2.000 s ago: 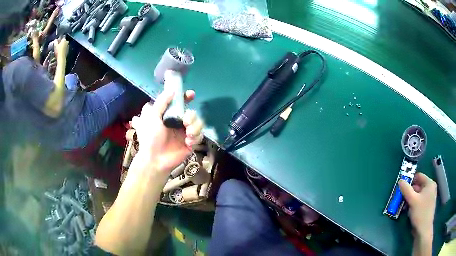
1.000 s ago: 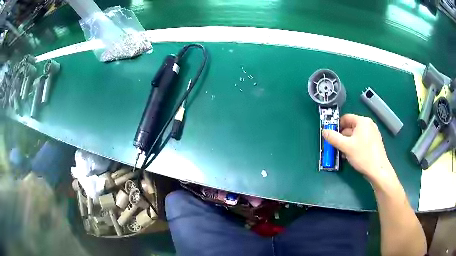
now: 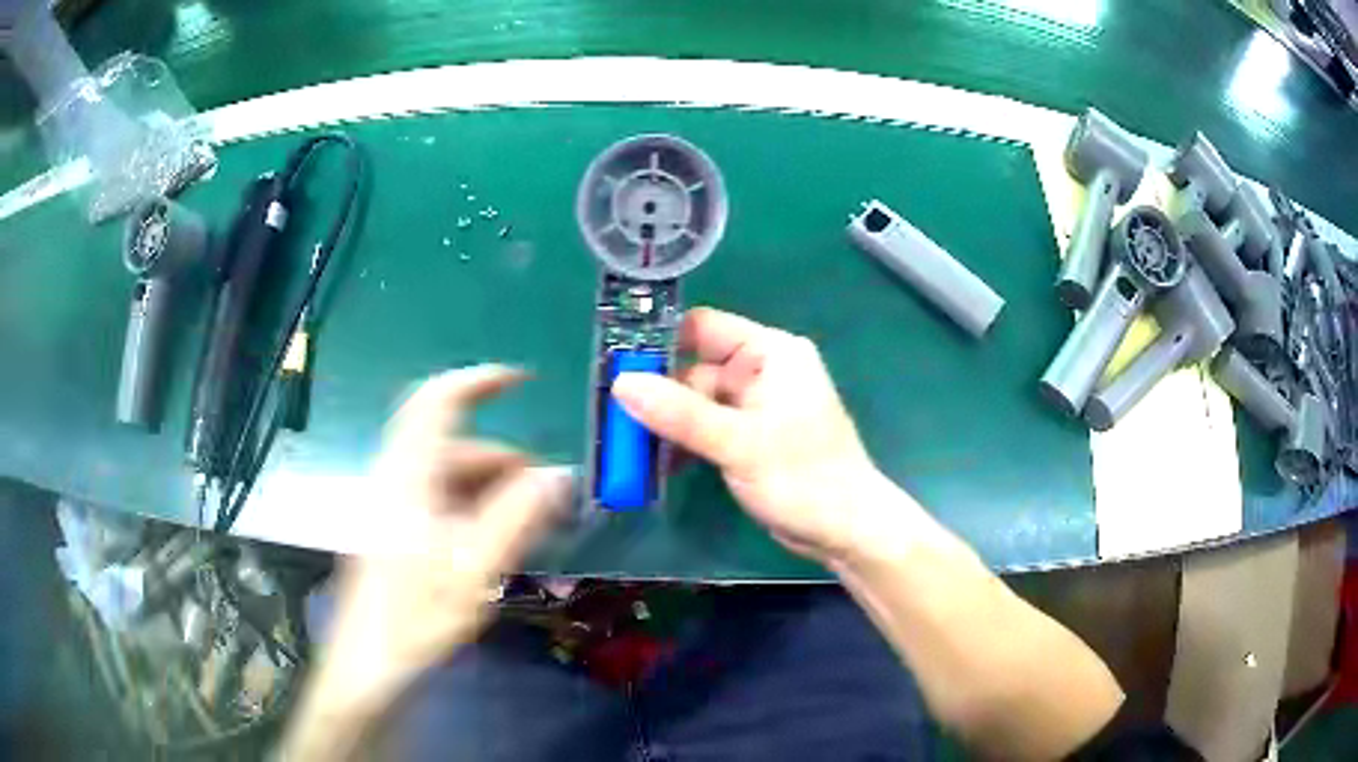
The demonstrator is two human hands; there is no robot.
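A grey handheld fan unit (image 3: 652,209) with a round spoked head lies over the bench in front of me, head away from me. Its handle is open and shows a blue battery cell (image 3: 632,432) and a circuit board (image 3: 638,304). My right hand (image 3: 767,424) grips the handle from the right, thumb on the battery. My left hand (image 3: 462,484) is blurred, left of the handle's lower end, fingers apart; I see nothing in it. A plain grey handle shell (image 3: 926,268) lies on the bench to the right.
A black electric screwdriver (image 3: 236,320) with its cord and a hand screwdriver (image 3: 295,357) lie at left, beside another fan unit (image 3: 145,313). A bag of screws (image 3: 149,164) is far left. Loose screws (image 3: 474,223) lie behind. Grey units (image 3: 1110,335) pile at right on yellow paper (image 3: 1169,484).
The view has turned right. My right hand has brought the open fan unit in front of me, left of the shell. My left hand, out of view a second ago, has come in beside the handle.
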